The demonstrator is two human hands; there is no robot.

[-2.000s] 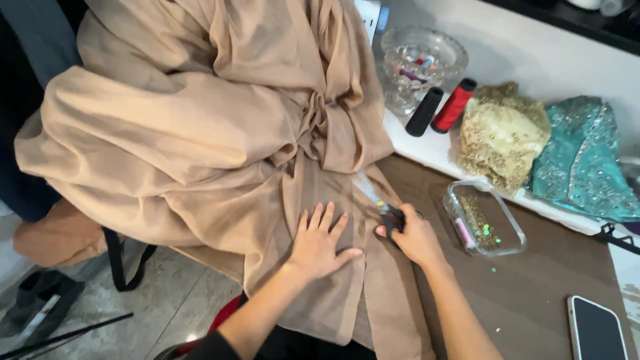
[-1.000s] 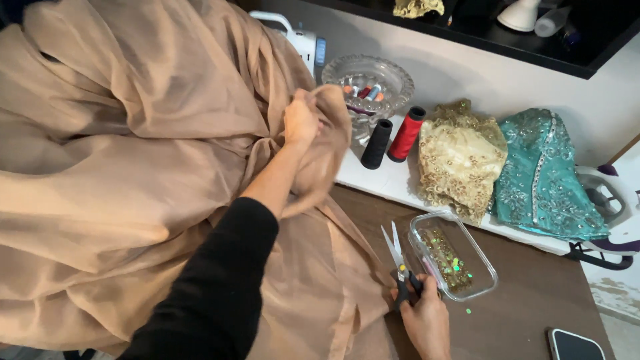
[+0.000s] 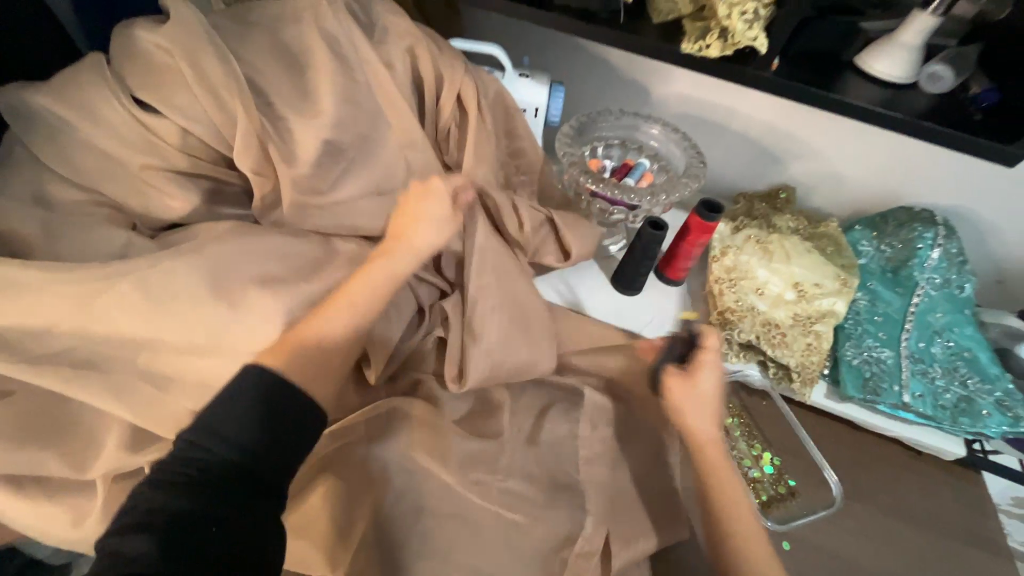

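Note:
A large heap of beige fabric [image 3: 320,144] covers the left and middle of the table. My left hand [image 3: 428,212] grips a gathered fold of it near the middle. My right hand [image 3: 692,384] is closed around the black handles of a pair of scissors [image 3: 676,356], at the fabric's right edge. Motion blurs the scissors, and their blades cannot be made out. Just beyond the right hand stand a black thread cone [image 3: 640,256] and a red thread cone [image 3: 690,242].
A glass pedestal bowl [image 3: 632,160] with small spools stands by a white sewing machine [image 3: 524,88]. Gold lace fabric [image 3: 780,296] and teal beaded fabric [image 3: 920,312] lie at the right. A glass container [image 3: 828,480] of sequins is beside my right forearm. A black shelf [image 3: 800,84] runs above.
My left hand, flat on the fabric two seconds ago, now grips a fold. My right hand has moved with the scissors from beside the sequin container up towards the thread cones.

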